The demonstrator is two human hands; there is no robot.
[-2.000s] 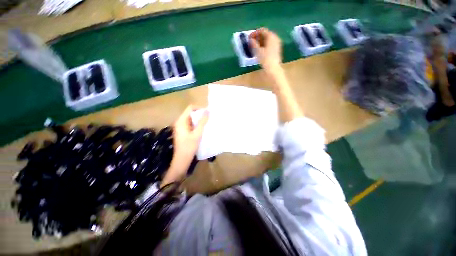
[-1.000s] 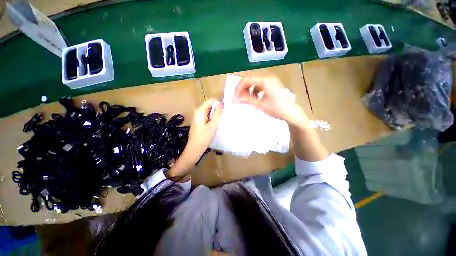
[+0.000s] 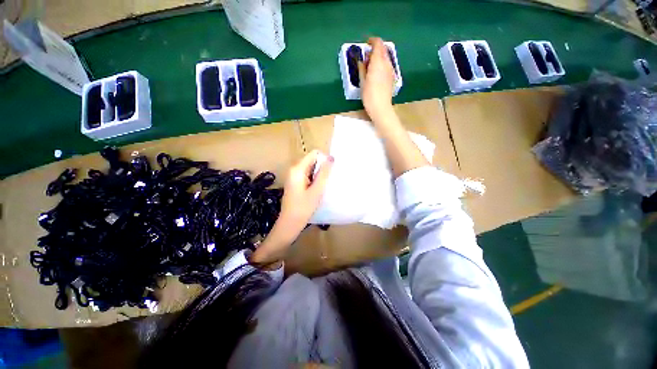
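White sheets (image 3: 356, 180) lie as a flat stack on the cardboard-covered bench in front of me. My left hand (image 3: 306, 189) is at the stack's left edge, thumb and fingers closed on something small and white, too small to name. My right hand (image 3: 379, 76) reaches over the stack to the middle open white box (image 3: 352, 91) on the green belt. Its fingertips are inside the box, over the black pieces. Whether it holds anything is hidden. A tangled heap of black USB charging cables (image 3: 144, 230) lies left of my left hand.
Other open white boxes with black pieces, such as this white box (image 3: 232, 115), stand along the green belt (image 3: 310, 72). White panels (image 3: 259, 25) stand upright behind the left boxes. A plastic bag with dark contents (image 3: 605, 137) lies at the bench's right end.
My right hand has moved from the sheets up to the middle box. A second white panel has come into view at the top. My left hand stays at the stack's edge.
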